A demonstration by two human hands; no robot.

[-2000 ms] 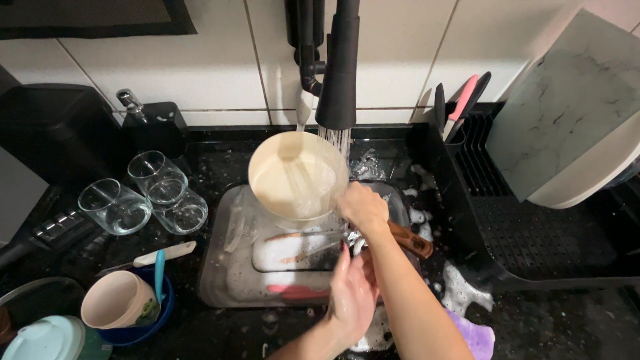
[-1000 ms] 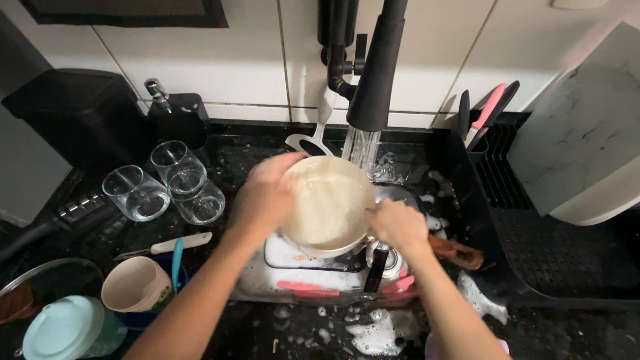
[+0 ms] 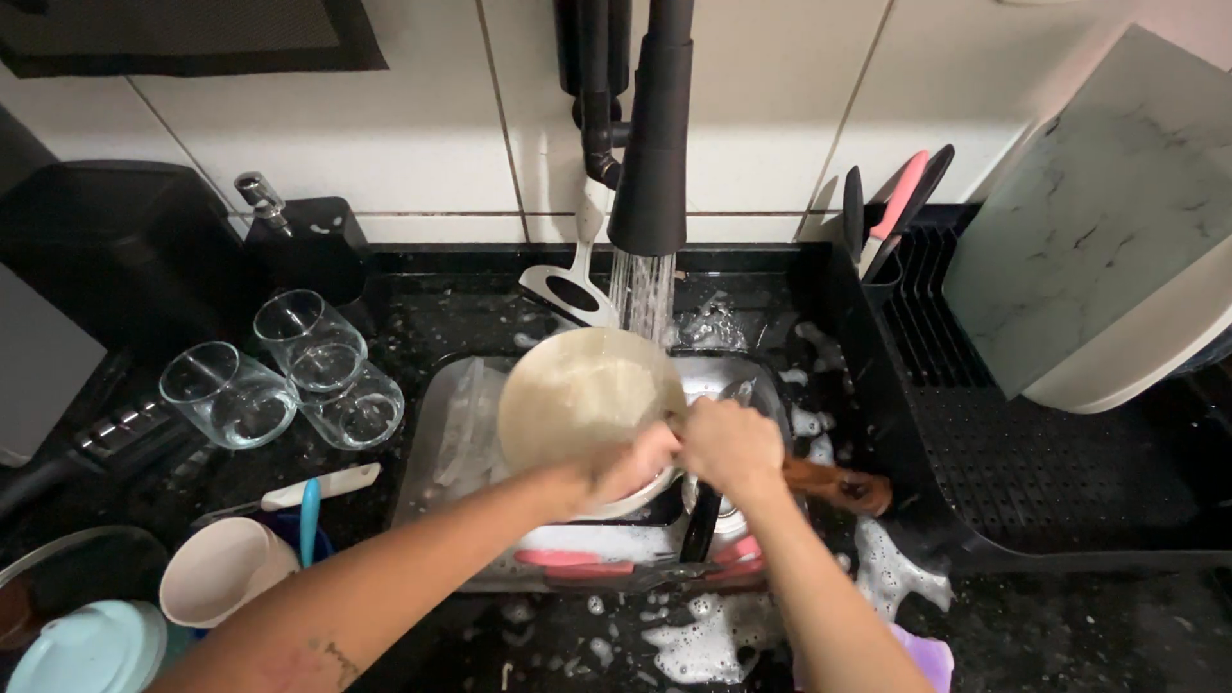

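A cream saucepan (image 3: 587, 399) with a brown wooden handle (image 3: 842, 488) is held over the sink, just below and left of the running black faucet (image 3: 653, 144). My right hand (image 3: 731, 443) is closed around the handle where it joins the pan. My left hand (image 3: 630, 472) is at the pan's near right rim, close beside my right hand; its fingers are blurred and partly hidden. Under the pan, a clear plastic container (image 3: 438, 433) lies in the sink among soapy water, pink-handled cutlery (image 3: 577, 563) and a black-handled utensil (image 3: 701, 525).
Left are several drinking glasses (image 3: 231, 399), a soap dispenser (image 3: 303, 241), a knife (image 3: 322, 486) and a cup (image 3: 226, 570). A white slotted spatula (image 3: 577, 289) leans behind the sink. Right stands a black dish rack (image 3: 1039, 462) with knives and a cutting board (image 3: 1088, 212). A purple cloth (image 3: 924, 654) lies near the front edge.
My left hand has moved from the pan's left side to its near right rim. Two seconds ago both hands were by the handle; my right hand remains near it.
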